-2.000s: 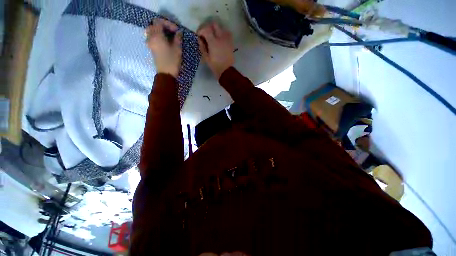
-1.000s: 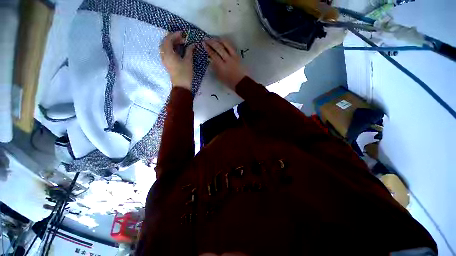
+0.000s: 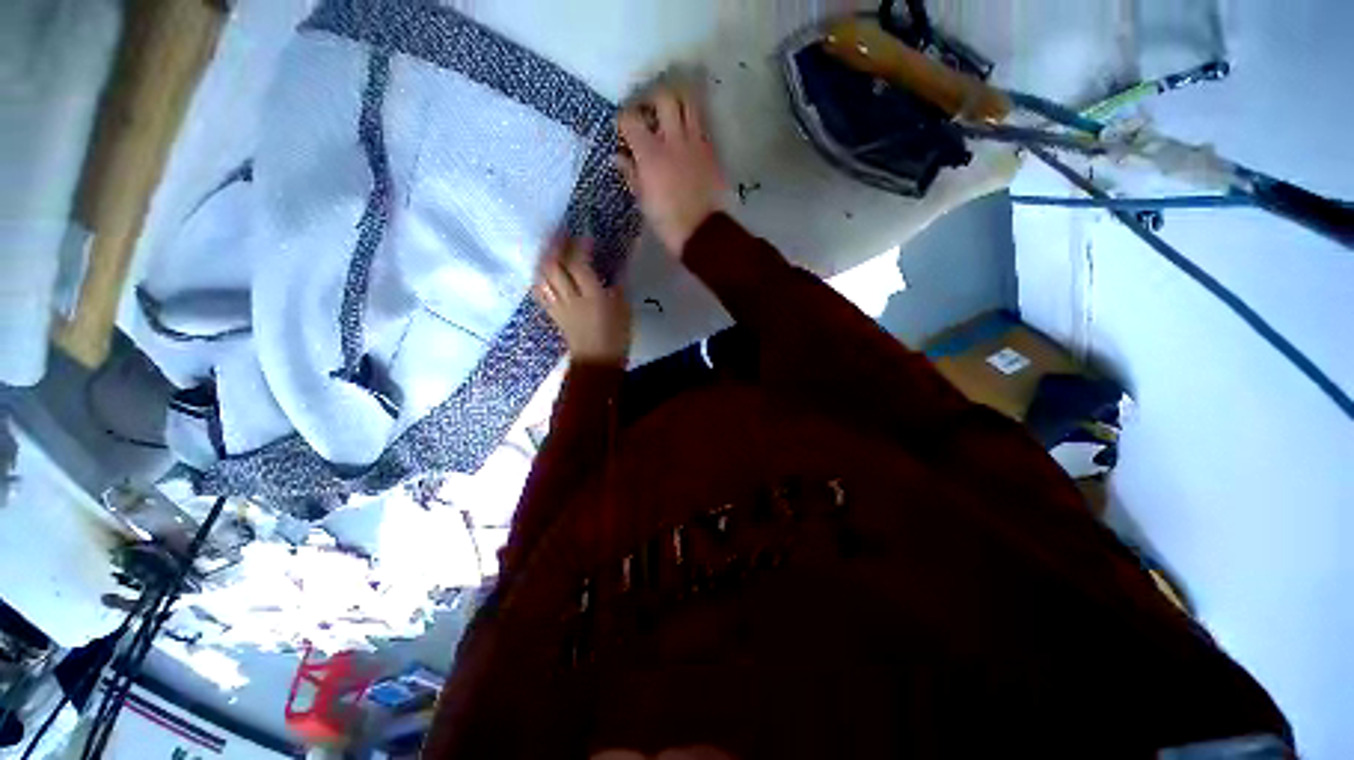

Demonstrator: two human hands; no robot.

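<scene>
The speckled garment body lies with its pale inside up at the upper left, bordered by a black-and-white speckled facing. My left hand rests on the facing's edge with its fingertips on the cloth. My right hand is at the front corner, fingertips on the speckled edge; whether they pinch it is unclear. The steam iron, dark with a tan handle, stands on the table to the right of my right hand.
The pale pressing table extends right of the garment. Hoses run from the iron to the right. A wooden bar is at the left. A cardboard box is below right, a red stool or crate below left.
My left hand has moved from the front corner down along the facing. My right hand has stayed near the corner, its fingers now over the edge. The whole view has shifted a little.
</scene>
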